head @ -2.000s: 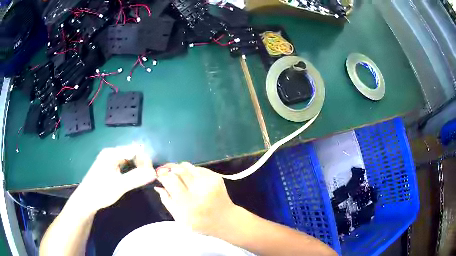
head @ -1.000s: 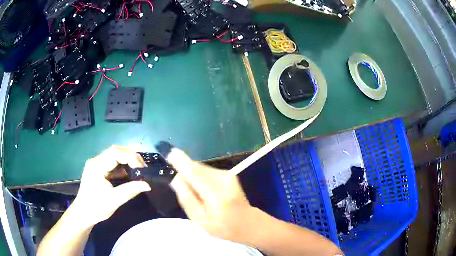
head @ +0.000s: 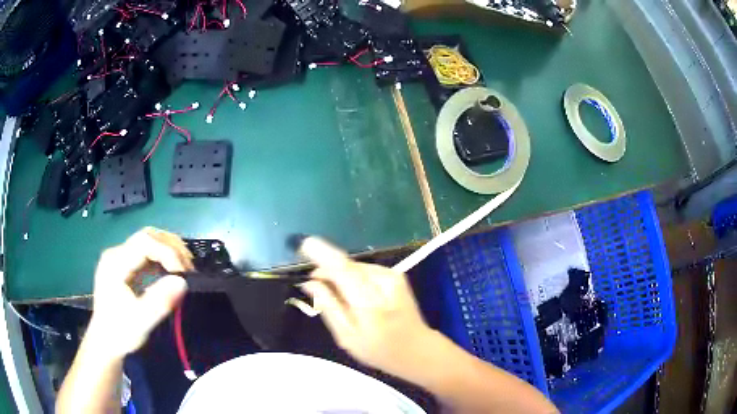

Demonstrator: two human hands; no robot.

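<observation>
My left hand (head: 144, 283) grips a black battery holder (head: 212, 257) at the bench's front edge. A red lead wire (head: 180, 335) with a white tip hangs below that hand. My right hand (head: 355, 299) is to its right, blurred, with a dark cover on one fingertip; a short curled end of cream tape (head: 304, 306) shows at its fingers. The tape strip (head: 461, 229) runs from this hand up to the large tape roll (head: 444, 145). Whether a thin light strip reaches the holder is blurred.
Black battery holders (head: 200, 169) with red wires lie piled at left and back. A spare tape roll (head: 571, 121) lies at right. Yellow rubber bands (head: 452, 66) are behind the roll. A blue basket (head: 663, 323) with black units stands below the bench edge. A brown box (head: 432, 8) is at the back.
The hands were together two seconds ago and are now apart. My left hand has moved left with the holder, and its red wire now hangs in view. My right hand has moved right.
</observation>
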